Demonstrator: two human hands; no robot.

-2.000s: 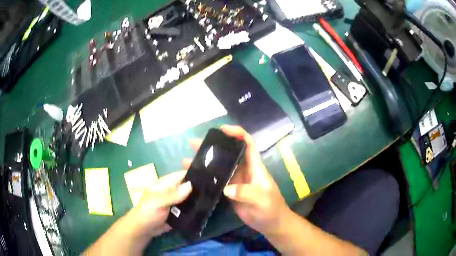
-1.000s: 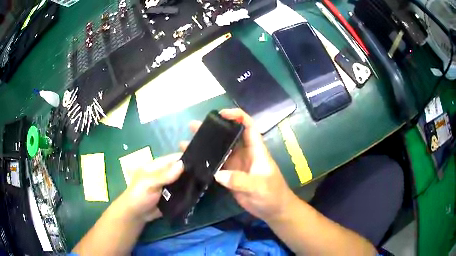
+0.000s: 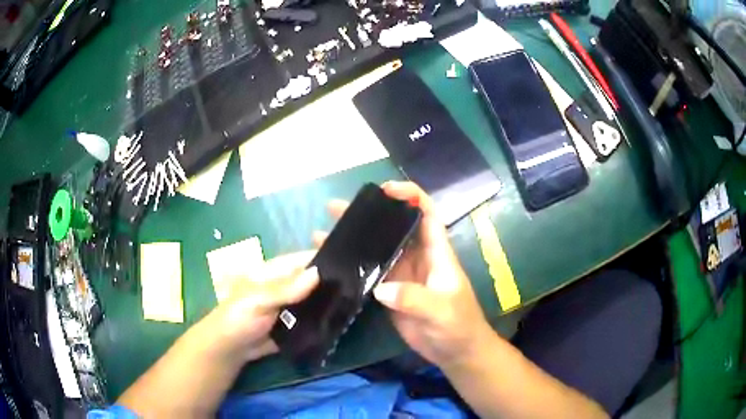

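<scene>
A black smartphone is held tilted above the front of the bench, its dark glossy face up with a small white label near the lower end. My left hand grips its lower left side, thumb on the face. My right hand holds its right side and upper end, thumb at the edge. A second black handset with a white "NUU" logo lies behind my right hand. A third dark glossy phone lies to its right.
A black parts tray with small metal pieces spans the back left. White sticks, a green spool and a white bottle are at left. Yellow-edged papers, a yellow strip and a red tool lie around.
The view has shifted slightly. The "NUU" logo reads more clearly than in the earliest frame. Both hands keep hold of the phone, whose reflection has moved along its face.
</scene>
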